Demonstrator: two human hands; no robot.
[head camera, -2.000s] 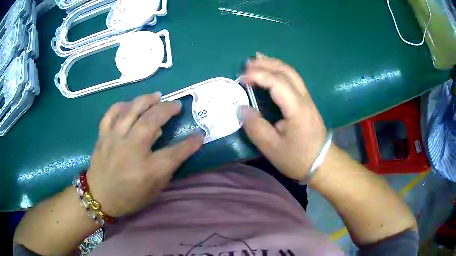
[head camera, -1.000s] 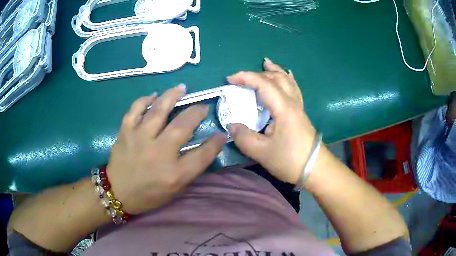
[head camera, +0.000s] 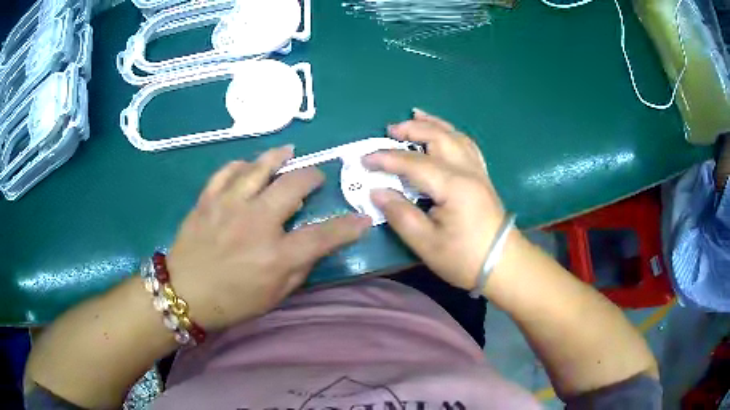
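Observation:
A white long oval frame (head camera: 308, 159) with a round disc (head camera: 358, 186) at its right end lies on the green table under both hands. My left hand (head camera: 248, 228) holds the frame's left part, fingers on its upper rail and thumb near the disc's lower left edge. My right hand (head camera: 445, 196) grips the disc end, with fingers over the disc; they hide its right side and the end loop. The frame's left end is hidden under my left hand. Whether a thin strip is in my fingers cannot be told.
A similar frame (head camera: 180, 144) lies beyond my left hand, with overlapping frames behind it. Stacked frames (head camera: 50, 120) stand far left. Thin strips (head camera: 432, 14) lie at the back. A white cord (head camera: 629, 76) and yellow bundle (head camera: 695, 88) are right. A red stool (head camera: 583, 256) and a person's striped sleeve (head camera: 698, 240) are beyond the edge.
My right fingers have shifted over the disc end and now cover more of the disc. Over two seconds, the hands and frame have moved slightly right in view.

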